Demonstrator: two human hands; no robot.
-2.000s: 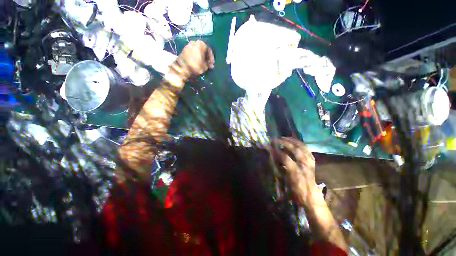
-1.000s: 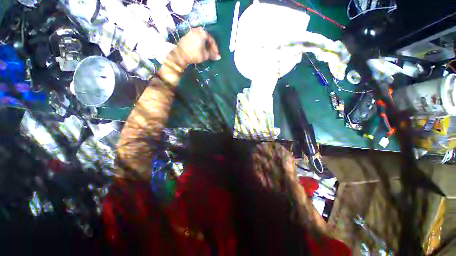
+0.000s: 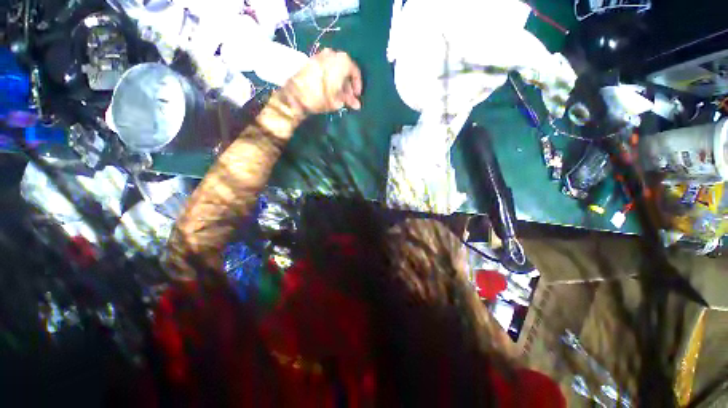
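Observation:
My left hand (image 3: pixel 327 82) is over the green mat (image 3: pixel 343 151), left of the white housing, its fingers curled; whether anything is inside cannot be seen. The large white housing (image 3: pixel 451 60) lies on the mat, overexposed, with its smaller jointed part reaching right. The black electric screwdriver (image 3: pixel 495 185) lies right of the housing's lower end, its cord end over the bench edge. My right forearm shows at the lower centre; my right hand (image 3: pixel 419 239) is blurred behind dark hair strands near the bench edge, its fingers unclear.
White parts with thin wires (image 3: pixel 231 48) are heaped at the upper left, beside a clear round tub (image 3: pixel 149 107). A white can (image 3: pixel 685 153) stands at the right. Below the bench edge are a box with a red-spotted unit (image 3: pixel 493 284) and cardboard (image 3: pixel 571 263). Hair strands block the lower view.
My right hand has left the screwdriver and drawn towards my body, at the lower centre. The screwdriver now lies free. My left hand stays curled beside the housing. The view has shifted slightly.

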